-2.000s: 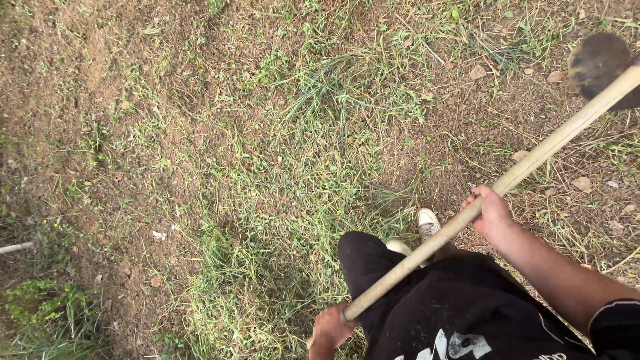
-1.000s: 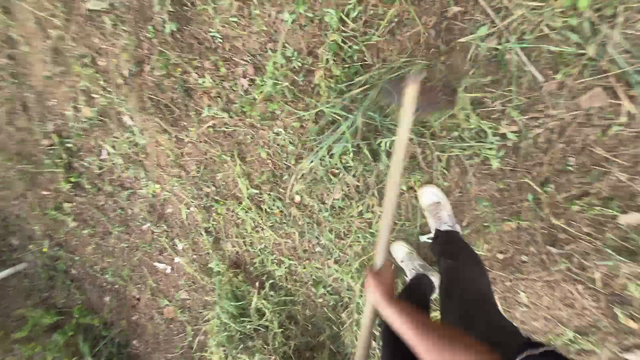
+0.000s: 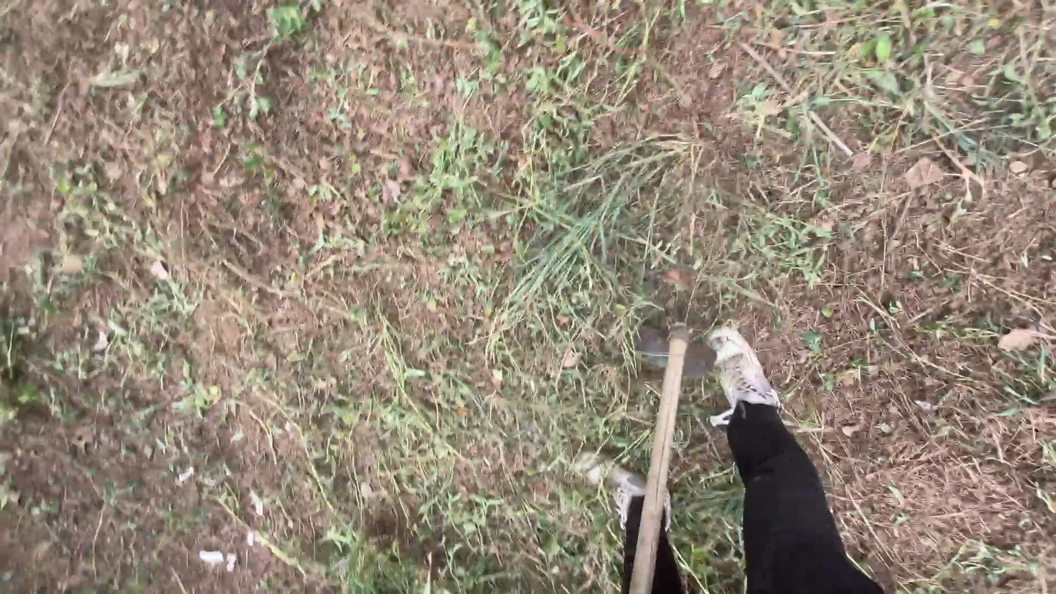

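Note:
A long-handled hoe reaches up from the bottom edge, its pale wooden handle (image 3: 662, 454) passing over my left leg. The dark metal hoe blade (image 3: 697, 360) is at ground level among the grass, close beside the toe of my right shoe (image 3: 742, 367). My left shoe (image 3: 631, 487) stands lower down, partly behind the handle. Neither of my hands is in the frame; the part of the handle that they could hold lies below the bottom edge.
A tuft of long grass (image 3: 577, 239) lies above the blade. Dry soil with low weeds, scattered dry leaves and a thin stick (image 3: 796, 99) surrounds it. White scraps (image 3: 217, 558) lie at the lower left.
The hoe blade has come from the upper right down to beside my right shoe. Both hands, seen on the handle two seconds ago, are out of view; one was visible a second ago.

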